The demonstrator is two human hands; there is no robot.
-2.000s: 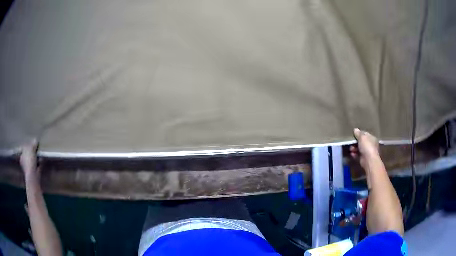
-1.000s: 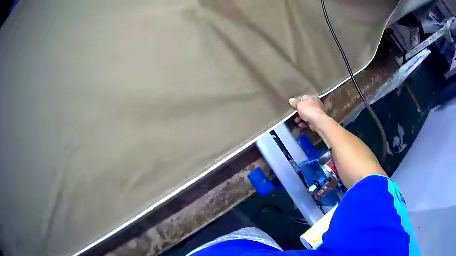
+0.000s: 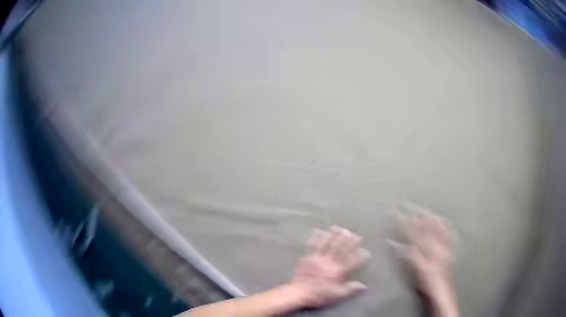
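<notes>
Wide khaki-tan cloth (image 3: 323, 124) fills most of the blurred view, with low wrinkles left of my hands. Its whitish selvedge (image 3: 149, 217) runs diagonally at the lower left. My left hand (image 3: 329, 266) lies flat on the cloth at the bottom centre, fingers spread, holding nothing. My right hand (image 3: 427, 241) is to its right, over or on the cloth, blurred, with thumb and fingers apart and nothing in it.
The brown table edge (image 3: 167, 263) shows beyond the selvedge at the lower left. Beside it are the dark green floor (image 3: 118, 272) with pale scraps and a light blue-white surface (image 3: 25, 235) at the far left. A blurred blue shape (image 3: 527, 21) is at the top right.
The view has swung left along the table; the rail, blue parts and cord are out of view. My right hand has left the cloth edge. Both hands are now over the cloth, fingers spread.
</notes>
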